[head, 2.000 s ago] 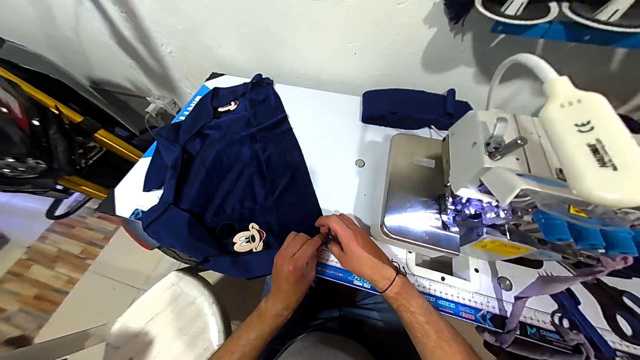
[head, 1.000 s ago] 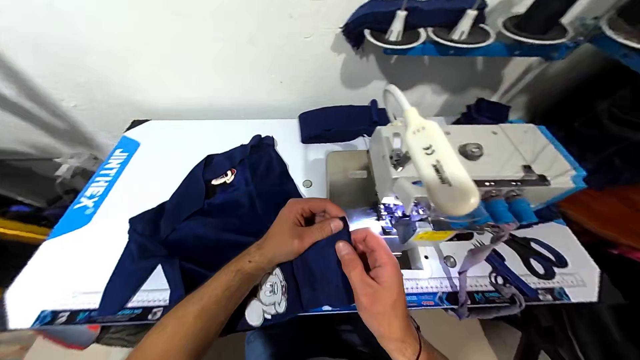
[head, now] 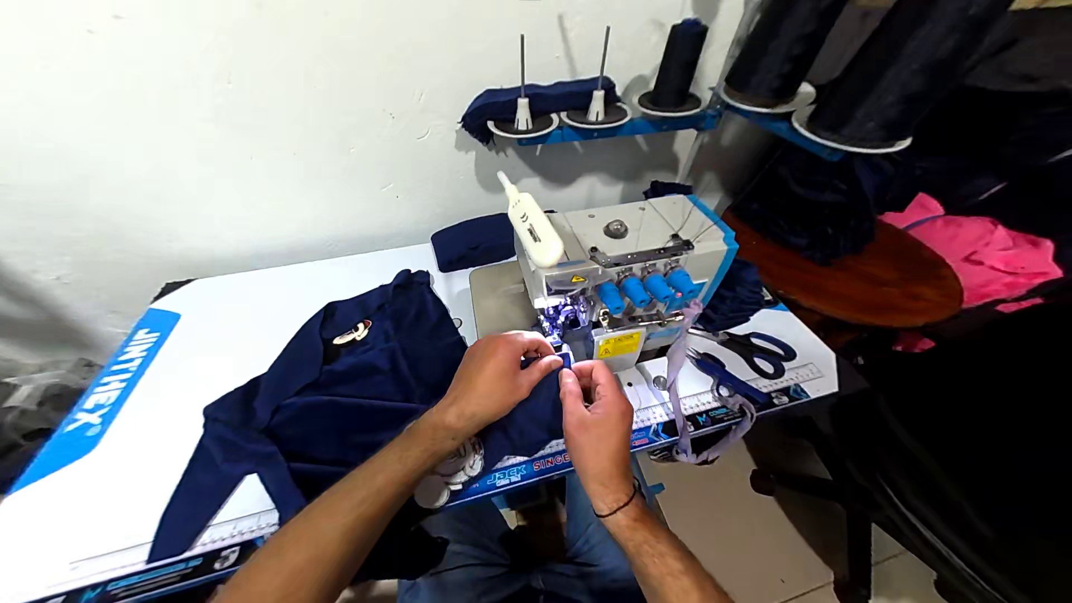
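A navy blue garment (head: 360, 385) with a collar and cartoon patches lies spread over the left part of the sewing table. My left hand (head: 502, 373) pinches its edge between thumb and fingers, just in front of the needle area of a white overlock sewing machine (head: 620, 251). Close beside it, my right hand (head: 596, 410) grips the same edge with thumb and forefinger. The lamp on the machine lights the presser foot area (head: 563, 322). The lower part of the garment hangs over the table's front edge, partly hidden by my left forearm.
Scissors (head: 754, 352), a blue-handled tool (head: 729, 377) and a lilac fabric strip (head: 680, 394) lie right of the machine. Folded navy fabric (head: 473, 243) sits behind it. Thread cones (head: 677, 67) stand on a blue rack above. A round brown surface (head: 846, 272) holds dark and pink cloth.
Both hands have brought the held fabric edge close to the machine's needle area. Two seconds ago they were at the table's front edge, left of the machine. The view has shifted considerably.
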